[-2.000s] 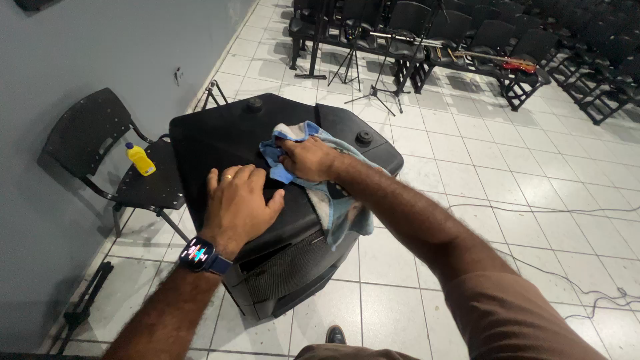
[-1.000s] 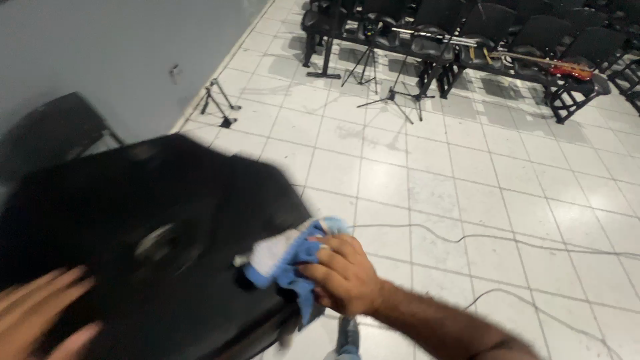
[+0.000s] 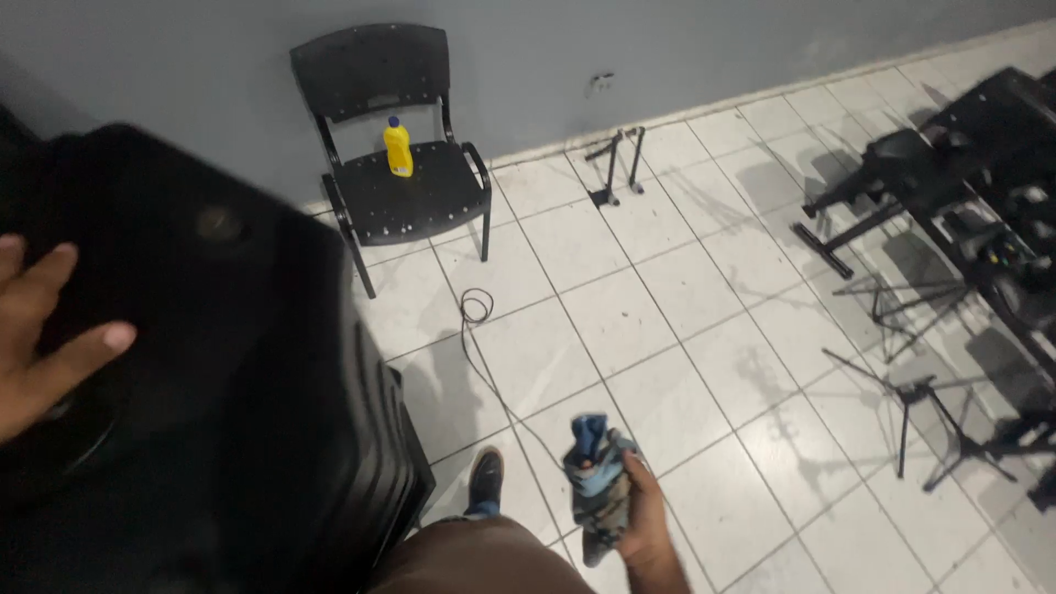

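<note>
At the left edge, my left hand (image 3: 41,338) is spread over the top of a large black loudspeaker cabinet (image 3: 239,346), its fingers apart; whether it touches is hard to tell. My right hand (image 3: 648,520), low in the view and away from the cabinet, grips a bunched blue and grey cloth (image 3: 598,478) above the tiled floor. A yellow plastic bottle (image 3: 398,148) with a dark blue cap stands on the seat of a black chair (image 3: 412,202) behind the cabinet.
A thin cable (image 3: 495,388) with a loop lies on the white floor tiles. A small black stand (image 3: 619,165) is near the grey wall (image 3: 528,74). Tripod stands (image 3: 912,392) and black chairs (image 3: 1006,124) occupy the right side. My shoe (image 3: 487,478) is beside the cabinet.
The cloth was on the cabinet top two seconds ago; my right hand now holds it off the cabinet, over the floor. The view has swung strongly toward the wall and chair.
</note>
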